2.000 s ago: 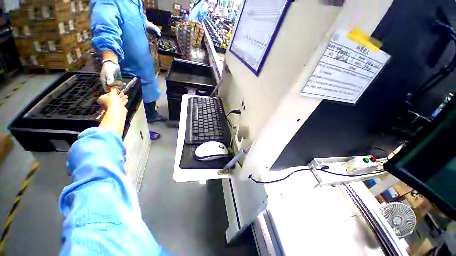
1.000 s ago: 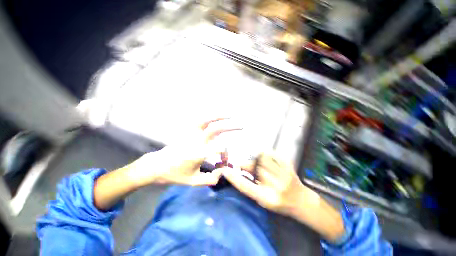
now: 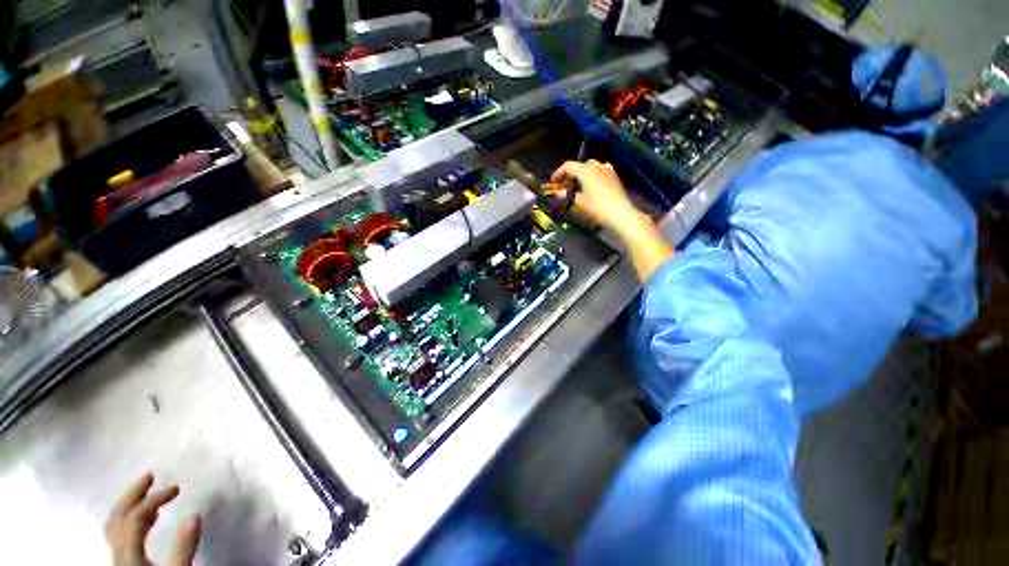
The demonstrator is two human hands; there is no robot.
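A green circuit board with orange-red copper chokes and a long silver heat sink lies in a dark carrier on the conveyor. My right hand is stretched out past the board's far right end. Its fingers are closed around a small dark tool with orange on it, partly hidden by the fingers. My left hand is at the bottom left, over the pale bed, cut off by the picture's edge, with fingers apart and nothing in it.
A dark crossbar spans the bright bed left of the carrier. Another board lies further along the line, and one behind. A black bin stands behind the rail. A person in a blue smock bends close at the right. A blue cord hangs behind.
The view has swung right along the conveyor. My hands, together in front of my body one second ago, are now apart: right reaching beyond the board, left over the bed.
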